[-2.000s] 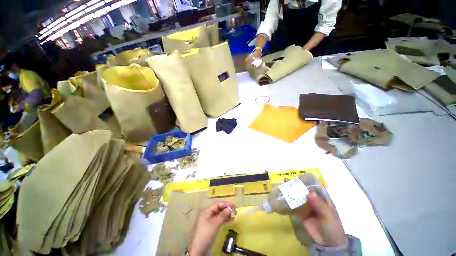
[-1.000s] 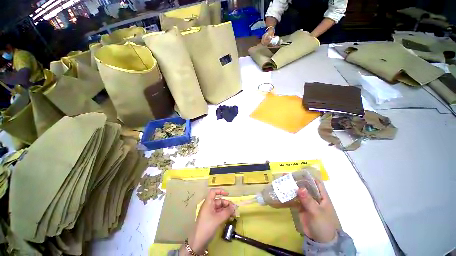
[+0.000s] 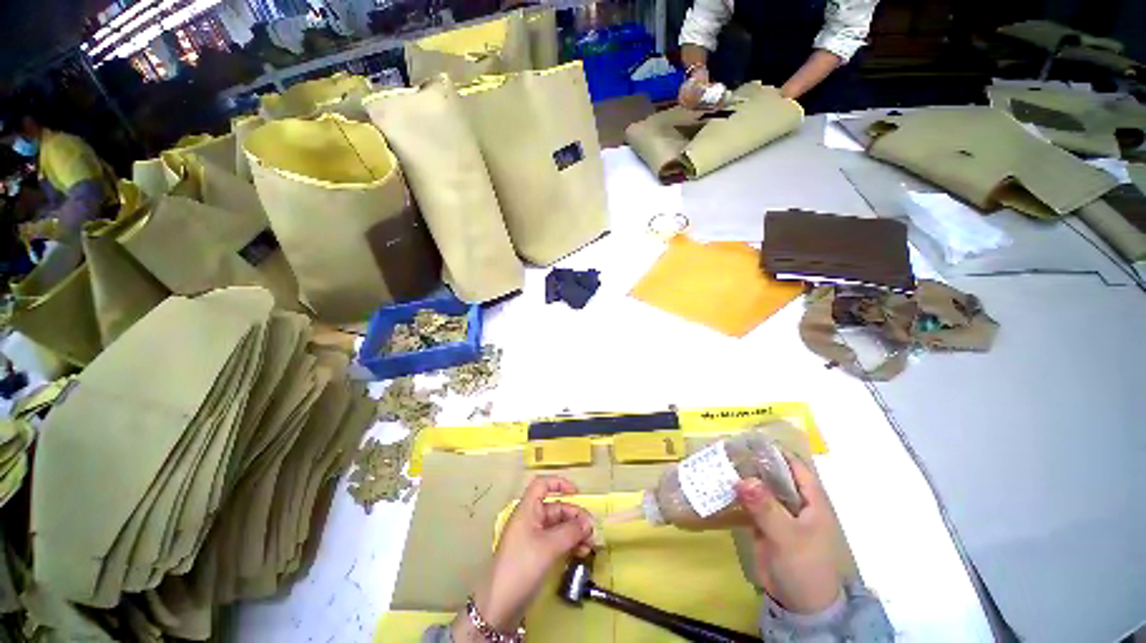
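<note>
My right hand (image 3: 797, 534) holds a clear glue bottle (image 3: 723, 480) with a white label on its side, its thin nozzle pointing left. My left hand (image 3: 540, 543) has its thumb and fingertips pinched together at the nozzle tip; whatever small piece is between them is too small to tell. Below both hands lies a khaki panel (image 3: 455, 528) with a yellow lining part (image 3: 685, 572). A yellow template (image 3: 484, 442) with a dark bar lies across the panel's far edge. A hammer (image 3: 628, 603) with a black handle lies on the yellow lining, just below the hands.
At left are a fanned stack of khaki panels (image 3: 163, 440), upright bag bodies (image 3: 333, 226), and a blue tray (image 3: 421, 337) beside loose metal fittings (image 3: 390, 440). Beyond are a dark cloth (image 3: 573, 288), an orange sheet (image 3: 714, 283) and a dark brown pad (image 3: 837, 248). A person's hands work across the table.
The view has tipped downward since two seconds ago. My left fingertips and the bottle nozzle stay close together. The person opposite has moved their hands over a khaki piece.
</note>
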